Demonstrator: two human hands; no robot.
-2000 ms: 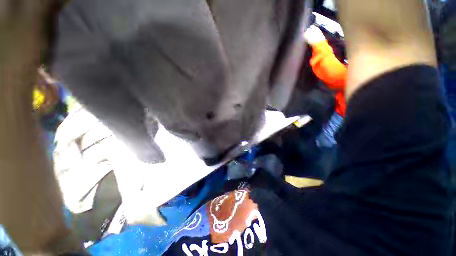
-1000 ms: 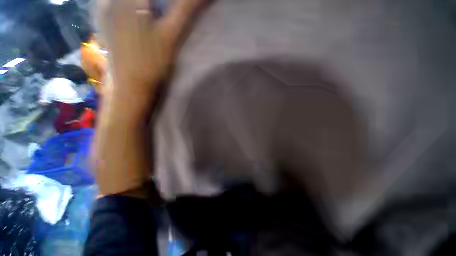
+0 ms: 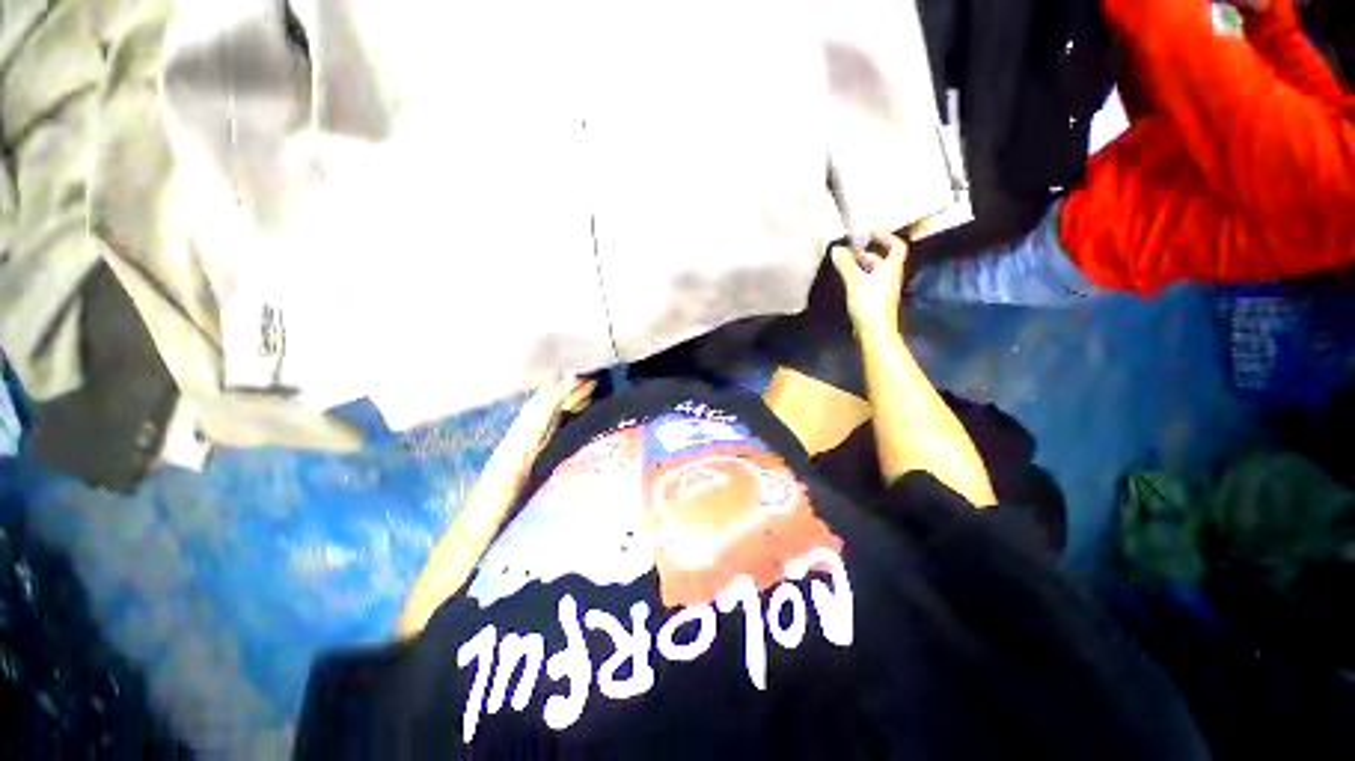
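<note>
The light grey-beige blazer (image 3: 654, 223), washed out almost to white, lies spread with its hem toward me; a dark slit line runs up its middle. My left hand (image 3: 566, 391) is at the hem left of this line, its fingertips closed on the edge and partly hidden. My right hand (image 3: 874, 262) pinches the hem near its right corner between thumb and fingers. No tool shows in either hand.
Beige-khaki garments (image 3: 75, 193) lie heaped at the left. Black garments (image 3: 1011, 104) lie at the right of the blazer. A person's orange-red sleeve (image 3: 1219, 193) is at the upper right. The floor (image 3: 283, 550) is blue.
The raised grey garment that filled the view is gone; a pale blazer now lies spread out. Both hands are now low at its hem. The view has swung and widened.
</note>
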